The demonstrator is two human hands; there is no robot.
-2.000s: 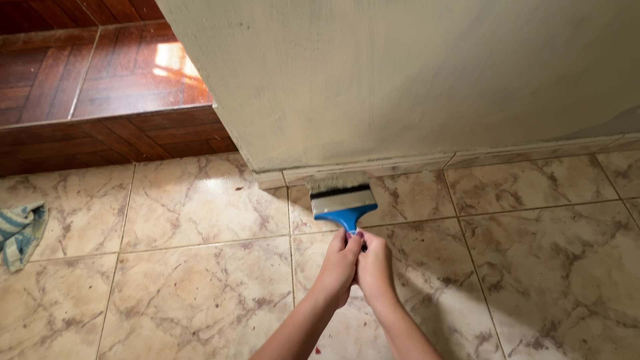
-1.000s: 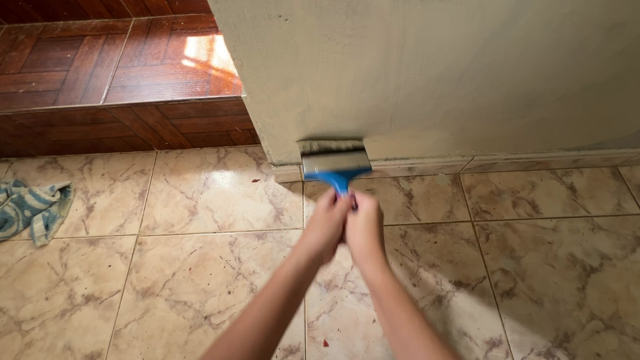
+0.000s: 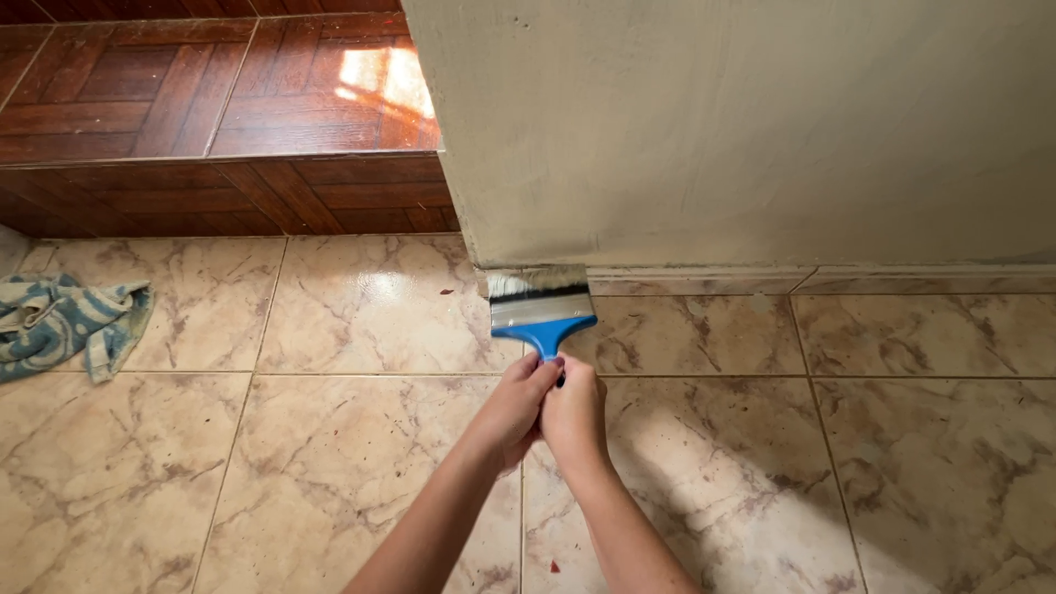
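Note:
A wide flat paintbrush point(image 3: 543, 312) with a blue handle and a metal ferrule points away from me at the foot of the painted wall point(image 3: 726, 140). Pale paint coats its bristles, which lie over the tiled baseboard point(image 3: 701, 281) near the wall's left corner. Both hands are closed around the handle: my left hand point(image 3: 513, 408) on the left side, my right hand point(image 3: 575, 412) on the right. The fingers overlap and hide most of the grip.
A blue and white cloth point(image 3: 70, 322) lies crumpled on the marbled tile floor point(image 3: 371, 462) at the left. Behind it rises a glossy red-brown tiled step point(image 3: 322, 107), which meets the wall's corner. Small reddish flakes dot the floor.
One second ago the bristles were against the lower wall, above the baseboard; now they are down over the baseboard. Both hands keep hold of the brush.

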